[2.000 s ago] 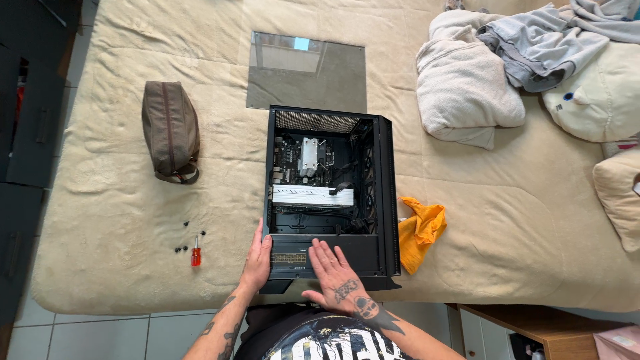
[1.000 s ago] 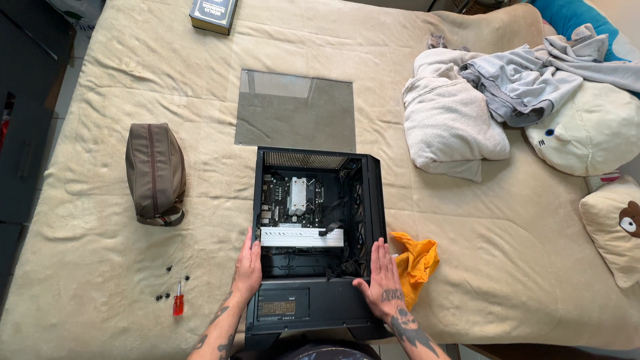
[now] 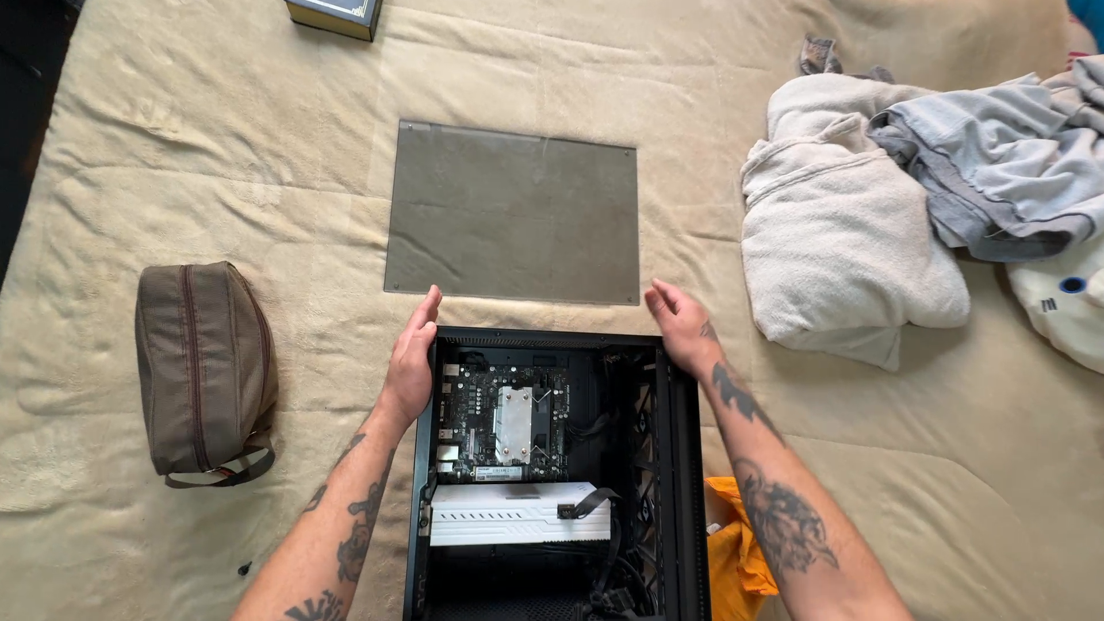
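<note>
A black computer case [image 3: 700,448] lies on its side, its interior exposed. Inside are a motherboard [image 3: 473,412], a silver CPU cooler [image 3: 516,423] and a white graphics card [image 3: 509,526] with a black cable. My left hand [image 3: 412,366] is at the case's upper left corner, fingers extended, holding nothing. Near the upper right corner, my right hand [image 3: 681,323] has its fingers partly curled; whether it touches the case is unclear. Beyond the case, a tinted transparent side panel [image 3: 516,216] lies flat, apart from both hands.
A brown zippered pouch [image 3: 203,371] lies at left on the beige blanket [image 3: 328,103]. An orange cloth [image 3: 737,552] is beneath my right forearm. Folded pale fabric [image 3: 849,224], grey clothing [image 3: 992,164] and a white plush [image 3: 1065,302] are at right. A thick book-like box [image 3: 336,15] is at the top.
Both hands have moved forward along the case sides, from its lower part to its far corners. The view has also shifted, with the panel remaining beyond the case.
</note>
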